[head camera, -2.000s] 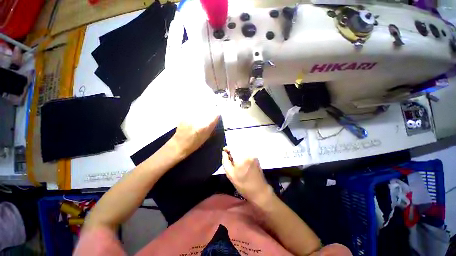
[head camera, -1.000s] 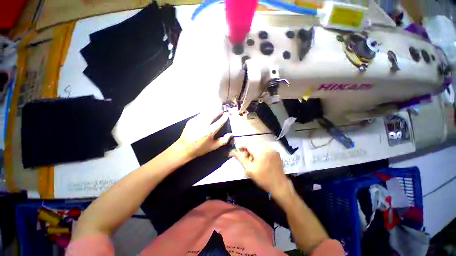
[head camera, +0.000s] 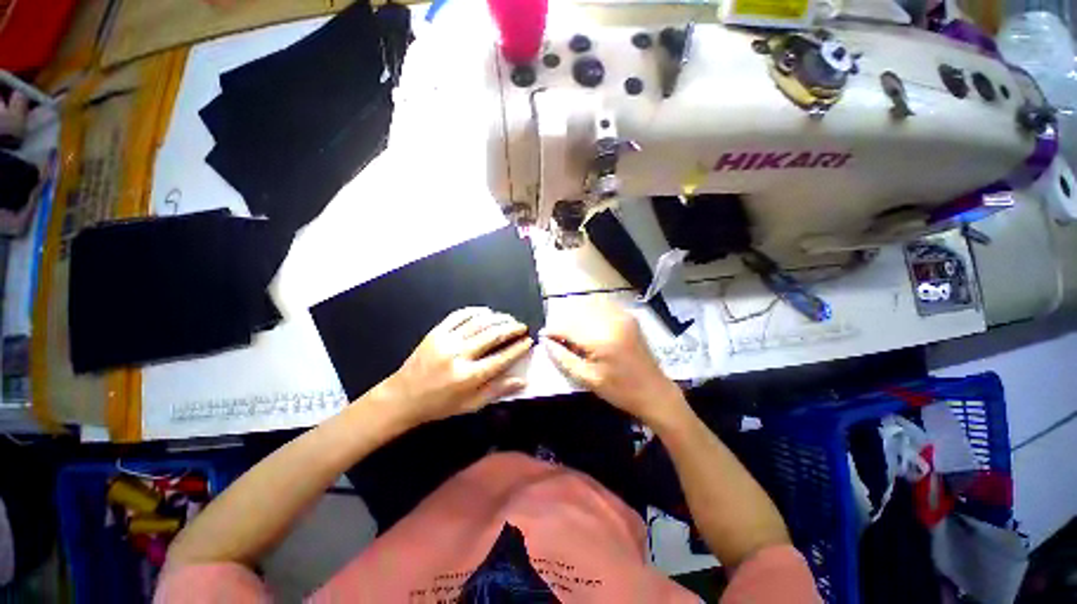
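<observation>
A black fabric panel (head camera: 431, 295) lies on the white table, its top right corner near the presser foot and needle (head camera: 520, 217) of the white sewing machine (head camera: 697, 118). My left hand (head camera: 464, 362) lies on the panel's lower right part, its fingertips pinching the right edge. My right hand (head camera: 608, 358) is just right of it, its fingertips together at the same edge. What lies between the fingertips is too small to tell. The panel's lower part hangs over the table's front edge, partly behind my left forearm.
A plain black stack (head camera: 165, 290) and fanned black pieces (head camera: 301, 118) lie at left. Small black strips (head camera: 622, 254) and blue-handled snips (head camera: 794, 290) lie under the machine arm. A metallic plate (head camera: 940, 277) is at right. Blue baskets (head camera: 827, 442) stand below the table.
My left hand has moved down and away from the needle area, uncovering the panel's upper part. The panel's edge now lies more open. My right hand has stayed close to the left one.
</observation>
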